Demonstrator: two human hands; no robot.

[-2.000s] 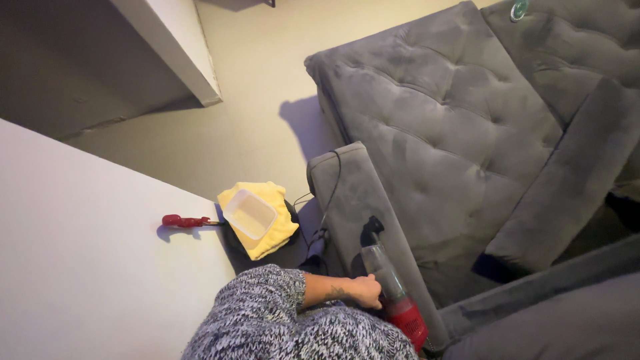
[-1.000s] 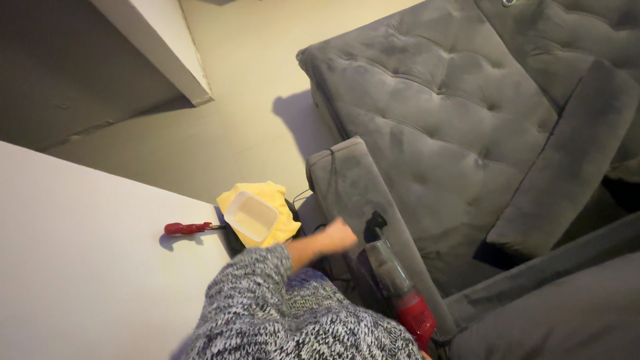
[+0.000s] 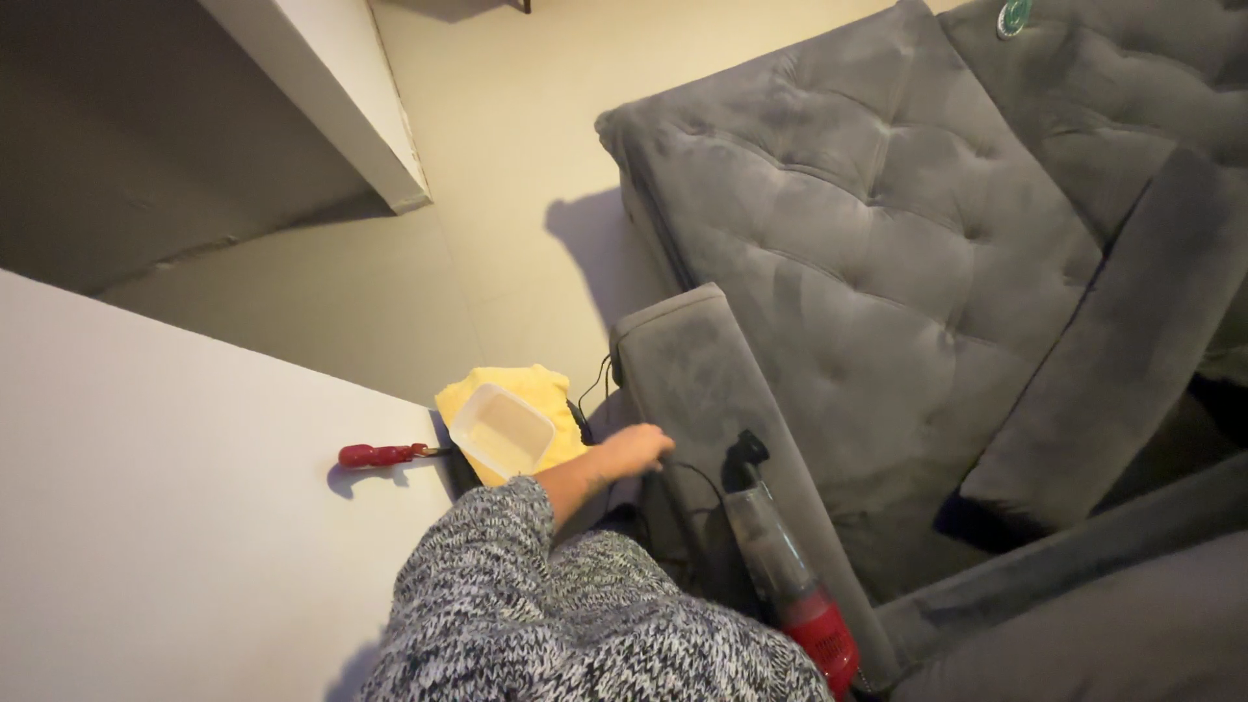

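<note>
My left hand (image 3: 639, 448) is over the near side of the grey sofa armrest (image 3: 682, 341), its fingers curled. A thin black cord (image 3: 700, 472) runs from beside the fingertips toward the vacuum; whether they pinch it I cannot tell. On the armrest lies a handheld vacuum cleaner (image 3: 770, 541) with a black nozzle, clear canister and red body; its rear end is cut off by the lower edge. My right hand is out of view. Left of my left hand, a clear plastic container (image 3: 502, 429) rests on a folded yellow cloth (image 3: 556, 390).
A red-handled tool (image 3: 380, 455) reaches over the edge of a white surface (image 3: 195, 468). Tufted grey sofa cushions (image 3: 838, 214) and a long loose cushion (image 3: 1102, 361) fill the right. A wall end (image 3: 390, 166) stands at upper left above the pale floor (image 3: 497, 136).
My left hand has left the vacuum's clear canister, where it was two seconds ago, and moved left to the armrest's near side. The cord that lay over the armrest's far end has shifted.
</note>
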